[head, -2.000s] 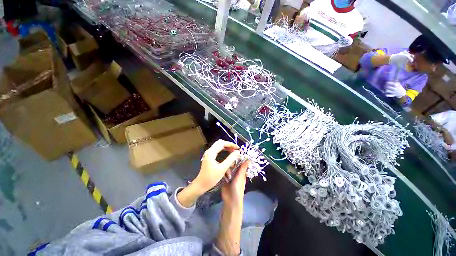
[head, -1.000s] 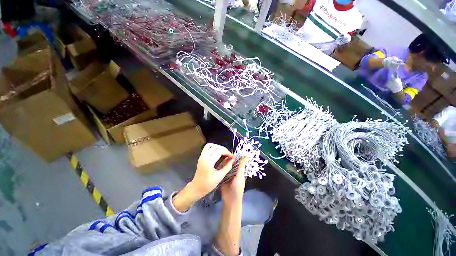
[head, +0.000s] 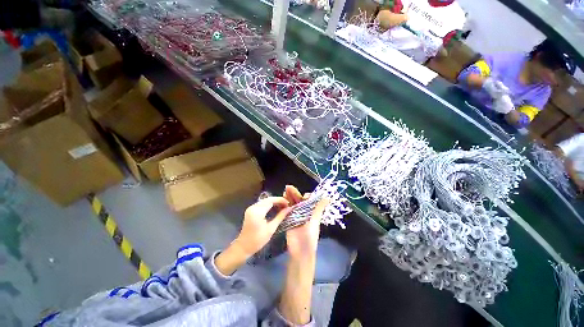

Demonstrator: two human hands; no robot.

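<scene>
A cable bundle (head: 330,203) of thin grey-white strands with splayed white tips is held above my lap, tips toward the belt. My right hand (head: 305,235) is closed around the bundle from below. My left hand (head: 259,223) is at the lower left of the bundle, thumb and fingers gripping strands there; the exact contact is partly hidden. The main cable pile (head: 448,211) lies folded on the green belt at the right, pale rings hanging toward the front edge. A few loose strands rise from the bundle near the belt edge.
Red-and-white cables (head: 288,89) lie tangled on clear trays left of the pile. A small cable pile (head: 567,290) lies at far right. Cartons (head: 211,179) stand on the floor at left. A person in purple (head: 512,83) and other people work across the belt.
The bundle has tilted so more strand length shows between my hands. My left hand has shifted slightly left and down. Hands of people opposite have moved.
</scene>
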